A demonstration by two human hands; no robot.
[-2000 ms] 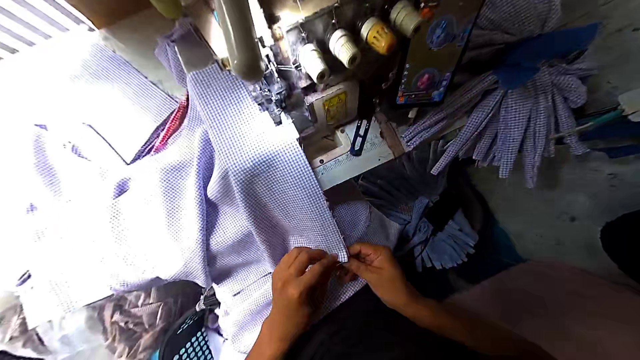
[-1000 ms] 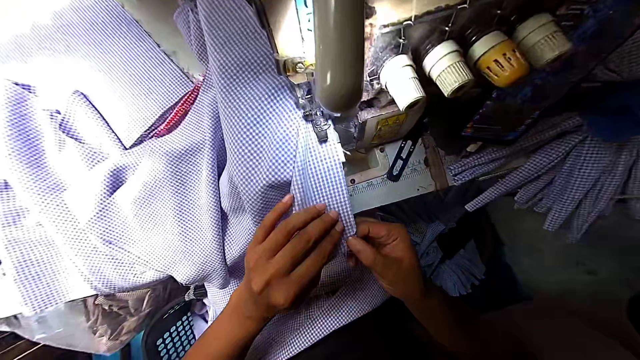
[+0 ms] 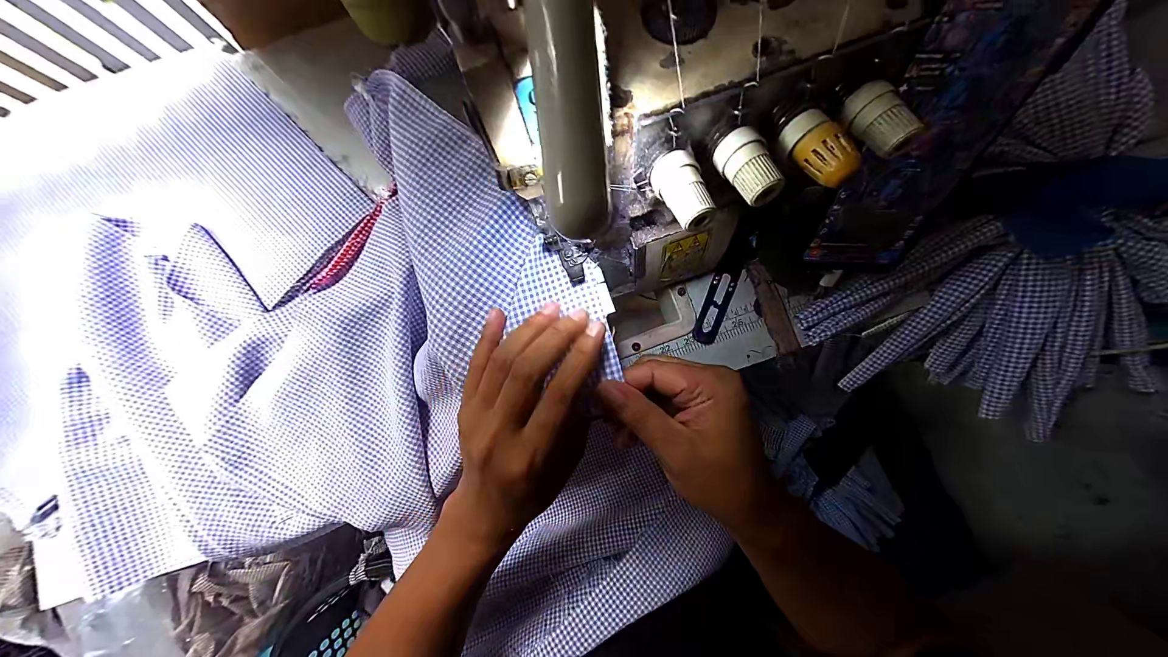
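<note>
Blue-and-white checked fabric spreads across the machine table and runs under the presser foot of an overlock sewing machine. My left hand lies on the cloth just in front of the foot, its fingers stretched forward and pressing it down. Close beside it, my right hand pinches the fabric's right edge between thumb and forefinger. Thread snips rest on the machine bed by a printed ruler scale, right of the foot.
Tension dials line the machine's front. Bundles of checked strips hang at the right, with blue cloth around them. Lower left are a dark perforated basket and brown cloth in clear plastic. A dark patterned panel stands right of the dials.
Two seconds ago both hands held the fabric edge well in front of the machine; now they are close to the presser foot. My left hand has flattened onto the cloth.
</note>
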